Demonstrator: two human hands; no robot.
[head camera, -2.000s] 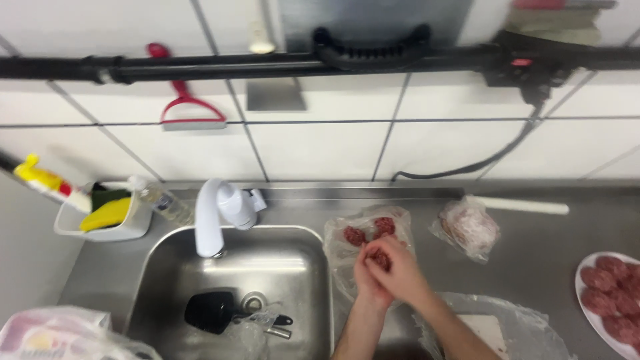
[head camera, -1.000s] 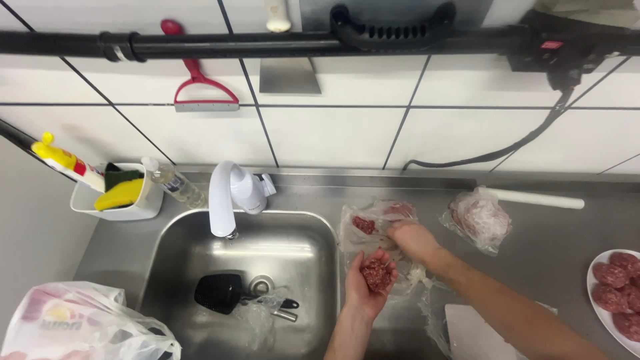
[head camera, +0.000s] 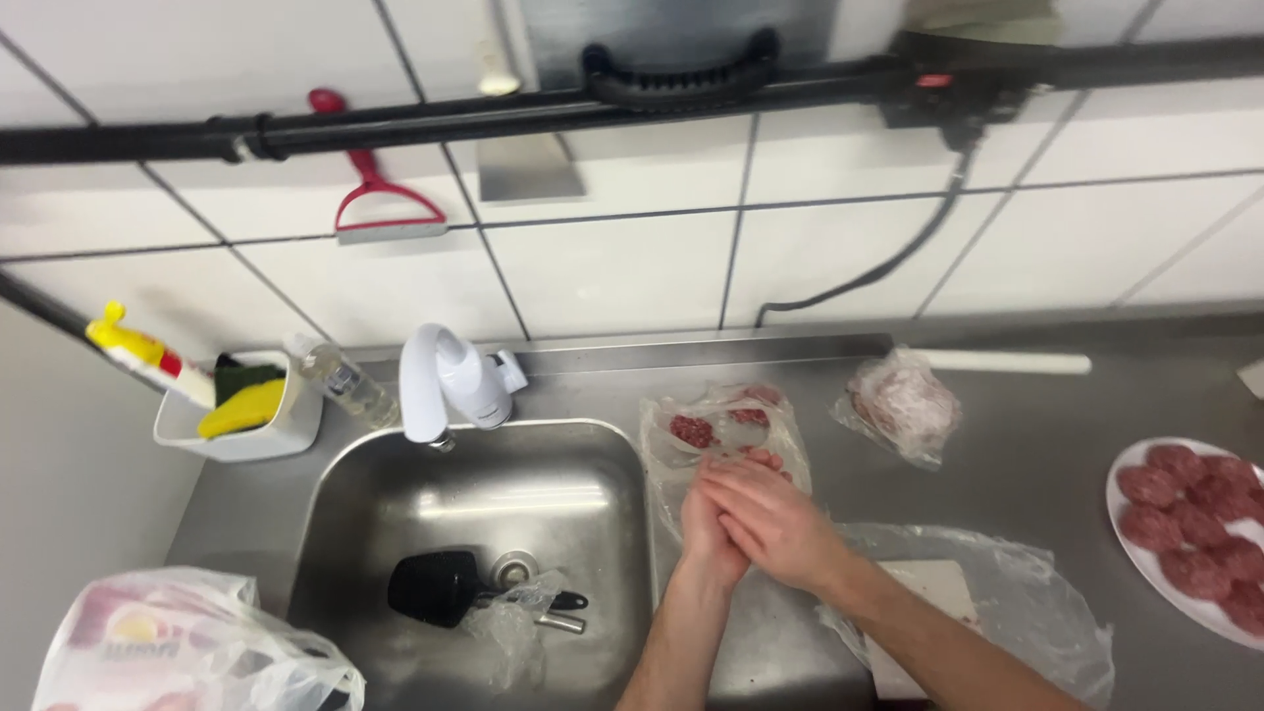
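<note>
My left hand (head camera: 711, 528) and my right hand (head camera: 770, 513) are pressed together, the right over the left, just right of the sink. Whatever lies between the palms is hidden by the fingers. Behind and partly beneath them, a clear plastic bag (head camera: 664, 464) lies on the steel counter with lumps of raw ground meat (head camera: 693, 431) on it. To the right sits a wrapped lump of meat in clear plastic (head camera: 904, 403). A white plate (head camera: 1126, 563) at the far right holds several raw meat balls (head camera: 1175, 523).
A steel sink (head camera: 365, 494) holds a black spatula-like utensil (head camera: 434, 588) and crumpled plastic (head camera: 513, 632). Beside it stand a white faucet (head camera: 474, 380), a clear bottle (head camera: 346, 380) and a sponge tub (head camera: 237, 444). A plastic bag (head camera: 178, 642) is front left; a plastic sheet (head camera: 1037, 592) lies right.
A second ago my left hand lay open under a lump of ground meat while my right hand was at the bag. Now the right hand has come over the left and covers it.
</note>
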